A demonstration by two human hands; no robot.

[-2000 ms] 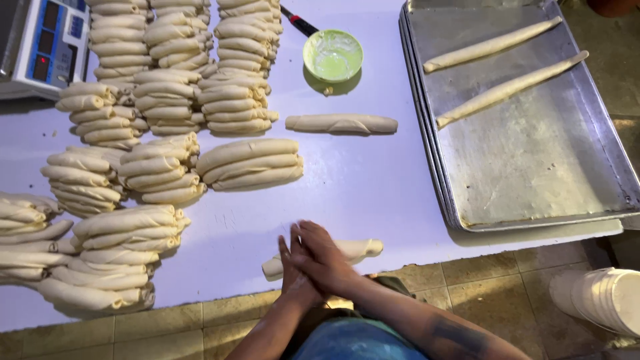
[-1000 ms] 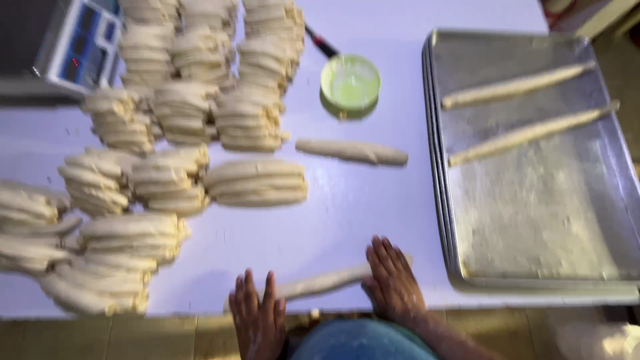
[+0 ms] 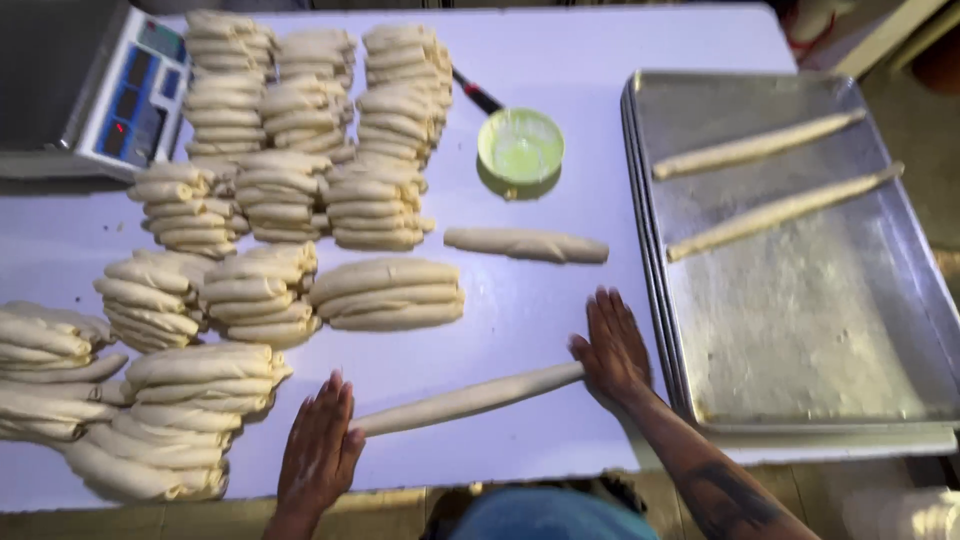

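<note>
A long dough strand lies slanted on the white table near its front edge. My left hand is flat, palm down, on the strand's left end, thumb apart from the fingers. On the right end rests my right hand, palm down, its thumb spread. Both palms hide the strand's tips. A shorter, thicker dough roll lies behind, beyond my right hand. Two thin dough strands lie on the top metal baking tray at the right, and the lower one overhangs the tray's right rim.
Stacked dough rolls fill the table's left half. A digital scale stands at the back left. A green bowl with pale contents sits at the back middle, beside a black-and-red handle. The table's front edge runs close to my body.
My hands were together over a shorter dough piece; they have moved apart to its two ends, and the dough is longer and thinner. The view has shifted.
</note>
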